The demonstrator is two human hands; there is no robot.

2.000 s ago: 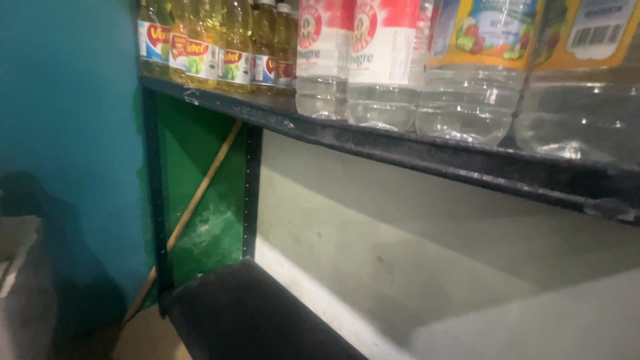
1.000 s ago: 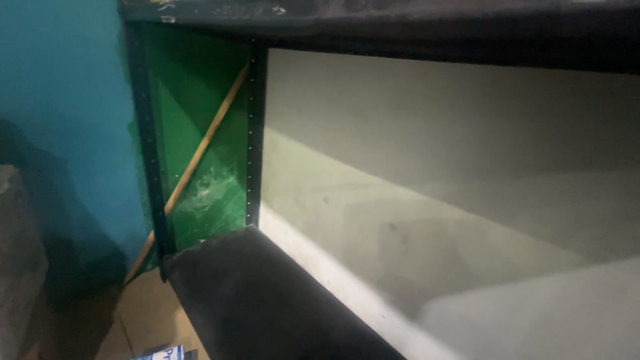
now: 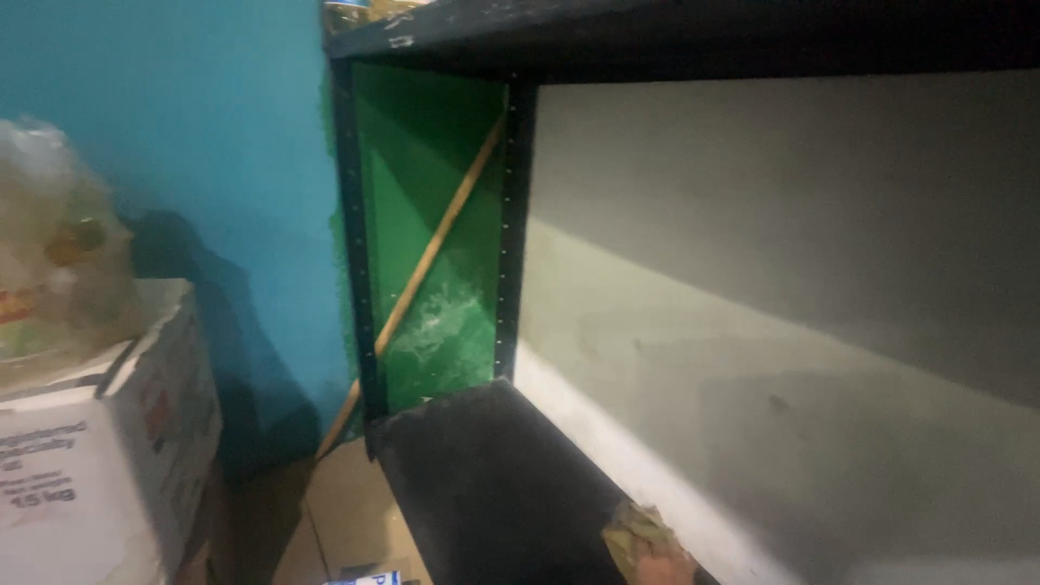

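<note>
At the bottom of the head view, a hand [image 3: 662,569] presses a crumpled yellowish cloth [image 3: 638,535] onto the black metal shelf board [image 3: 496,479], near its back edge by the pale wall. Only part of this hand shows; from its place at the right of the board it appears to be my right hand. My left hand is out of view. The cloth is blurred. Black perforated uprights [image 3: 516,236] stand at the end of the shelf. Behind them a wooden stick [image 3: 439,236] leans at a slant against the green wall section.
An upper black shelf [image 3: 650,41] runs overhead, with bottle bottoms at its left end. At left, a white cardboard box [image 3: 65,487] carries a filled clear plastic bag [image 3: 61,252]. A blue and white package [image 3: 370,578] lies low by the tiled floor [image 3: 349,504].
The hand with the cloth has come into view on the lower shelf board. The view has shifted down from the bottles and to the left, showing the box and bag.
</note>
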